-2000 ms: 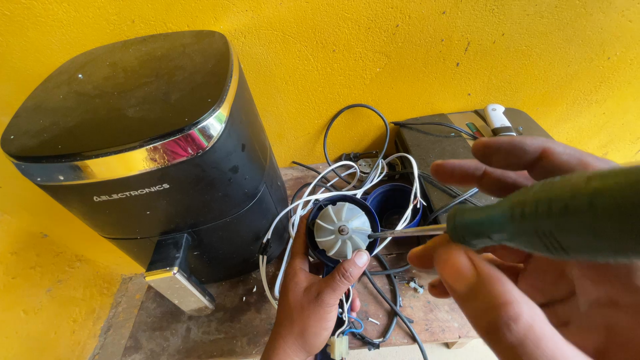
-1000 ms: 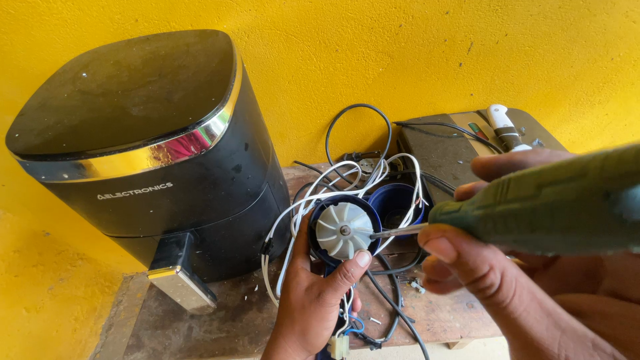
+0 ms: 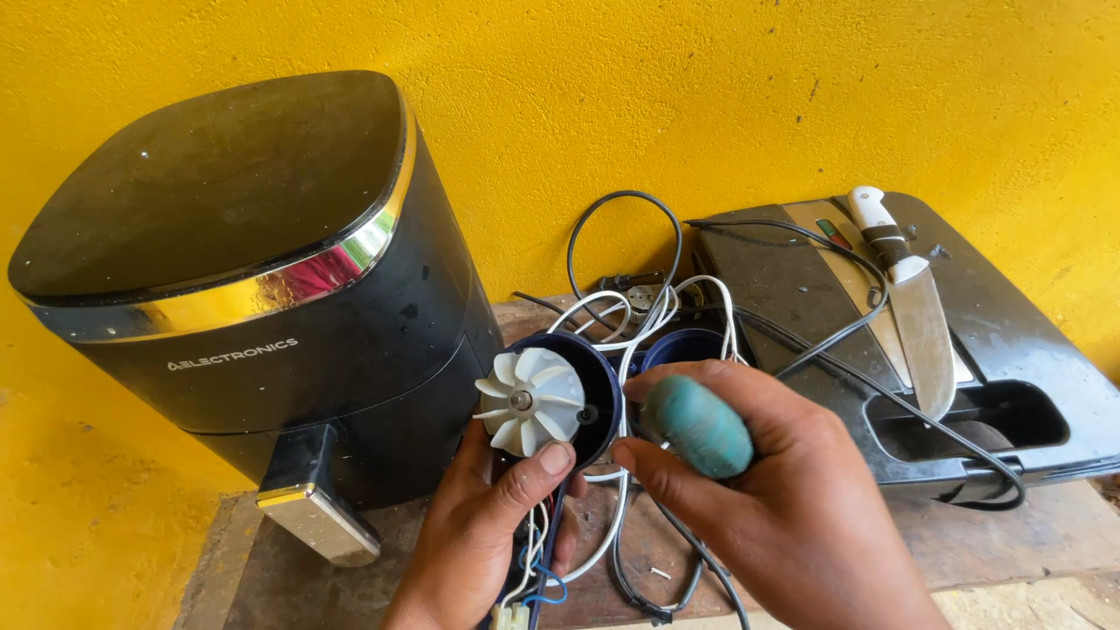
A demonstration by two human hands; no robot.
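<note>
My left hand (image 3: 490,516) grips a dark blue round plastic housing (image 3: 602,385), its thumb at the edge of a white fan impeller (image 3: 534,402). The impeller is tilted and sits partly out of the housing on the left side, with a metal shaft end at its hub. Below it, white and blue wires run to a terminal block (image 3: 510,617). My right hand (image 3: 779,499) holds a screwdriver by its green handle (image 3: 700,429), just right of the housing; the handle's end faces the camera and the tip is hidden. A second blue round part (image 3: 687,346) lies behind the right hand.
A black air fryer (image 3: 332,376) stands at the left. At the right, a knife (image 3: 923,332) and a black cable (image 3: 840,337) lie across a dark appliance (image 3: 770,297). White cords (image 3: 652,328) curl behind the housing on the wooden table (image 3: 989,542). A small screw (image 3: 661,573) lies in front.
The impeller, earlier seated within the housing, now sits tilted out toward the left. The screwdriver has left the impeller's right edge, and its handle has swung to point at the camera.
</note>
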